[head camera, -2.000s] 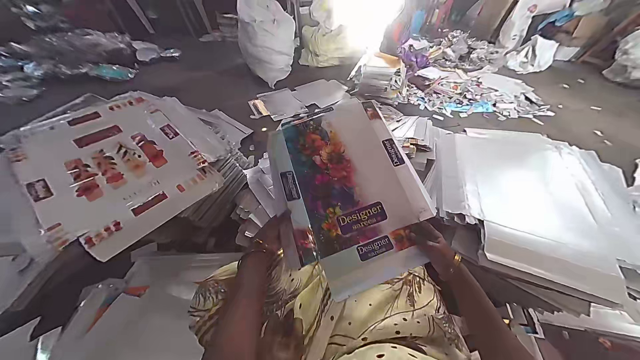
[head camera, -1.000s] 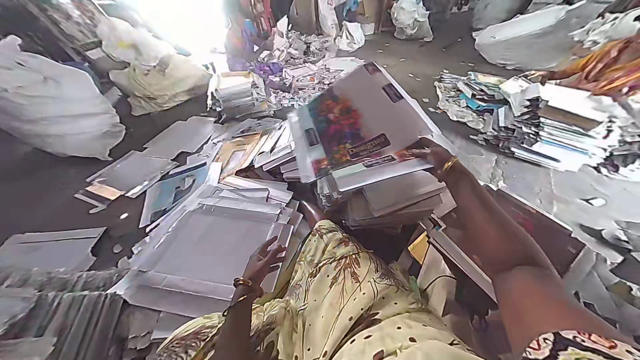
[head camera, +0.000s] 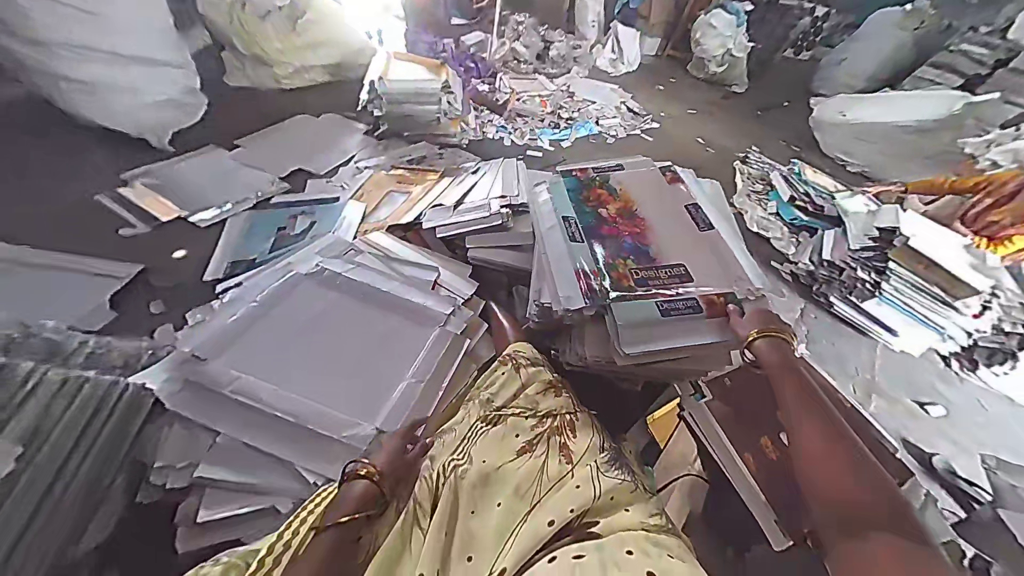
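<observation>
A flattened printed cardboard box sheet (head camera: 632, 232) with a colourful flower print lies on top of a pile of sheets at right of centre. My right hand (head camera: 756, 324) grips its near right corner. Left of my lap is a stack of flattened pale cardboard sheets (head camera: 312, 352). My left hand (head camera: 400, 456) rests at the near edge of that stack; its fingertips partly touch the edge, and whether they grip a sheet cannot be told. A brown printed board (head camera: 748, 448) lies under my right forearm.
Loose flattened sheets (head camera: 200, 184) lie on the floor at the left. Behind are a paper stack (head camera: 412, 92) and a heap of scraps (head camera: 560, 104). Large white sacks (head camera: 104, 64) stand at the back left. Another person's orange sleeve (head camera: 952, 188) is at the right, beside a heap of paper (head camera: 904, 256).
The flower-printed sheet, held up in both hands two seconds ago, now lies on the right pile. My left hand has let go of it and come down to the left stack. The view has turned.
</observation>
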